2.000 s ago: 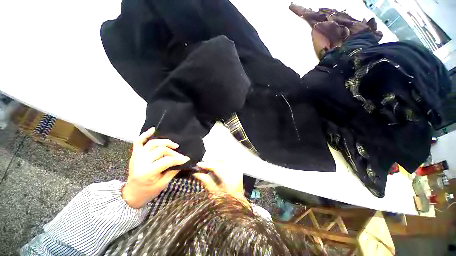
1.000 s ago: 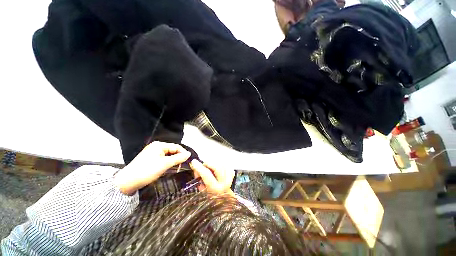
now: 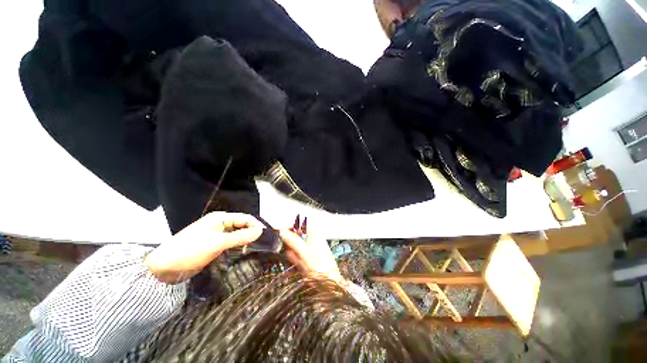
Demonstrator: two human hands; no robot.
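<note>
A black garment [image 3: 319, 127] is spread on the white table and hangs over its near edge. Its sleeve [image 3: 220, 113] lies toward me, with a thin thread along it. A strip of plaid lining [image 3: 284, 186] shows beside the sleeve. My left hand [image 3: 206, 244] pinches the sleeve's end from the left. My right hand [image 3: 310, 254] touches the same end from the right, partly covered by hair; small dark red pointed tips, perhaps of a tool, stick up beside its fingers. No needle can be made out.
A pile of black garments with plaid edges [image 3: 489, 92] lies at the right. A brown cloth [image 3: 389, 14] shows behind it. Red items and jars stand at the white table's right end [image 3: 525, 220]. A wooden stool [image 3: 512, 283] is on the floor. Hair covers the bottom middle.
The view has shifted, so the garment sits further left and the stool shows more fully. The hands stay at the sleeve's end. The dark red tips now point up beside my right hand.
</note>
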